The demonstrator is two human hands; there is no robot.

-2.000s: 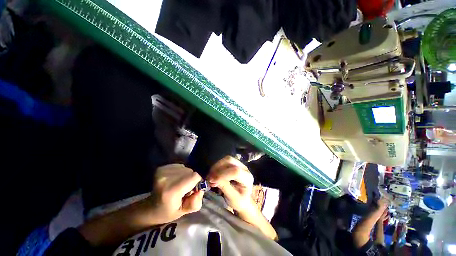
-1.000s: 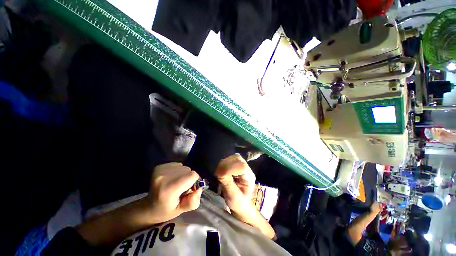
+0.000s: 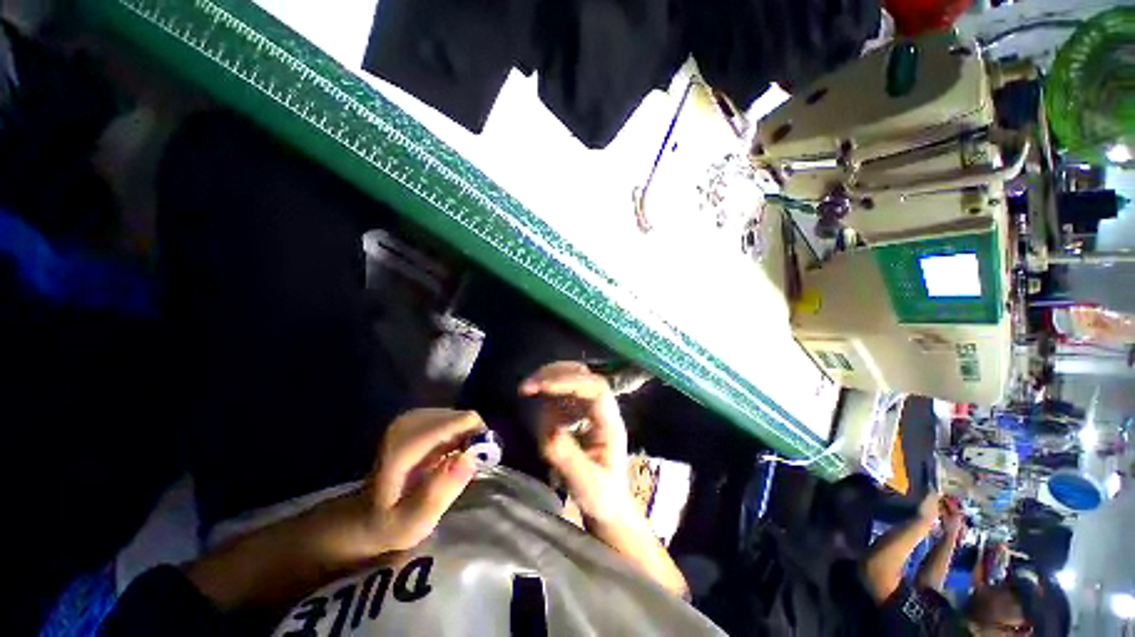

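My left hand (image 3: 417,483) is above my lap, its fingertips closed on a small round silvery part, which looks like a bobbin with its case (image 3: 485,449). My right hand (image 3: 585,436) is just to the right, apart from it, with fingers curled and parted. A small pale glint shows between its thumb and fingers; I cannot tell whether it is a held object. A grey apron (image 3: 498,548) with black letters lies below both hands.
The white table (image 3: 548,174) has a green ruler edge (image 3: 411,174) beyond my hands. Black fabric (image 3: 597,62) lies on its far side. The cream sewing machine (image 3: 896,212) stands at the right, with a lit control panel (image 3: 950,275). Another person's arms (image 3: 915,548) show at lower right.
My hands were close together at the small part, then moved apart. My right hand's fingers have since uncurled somewhat, and the silvery round face in my left fingertips now shows more.
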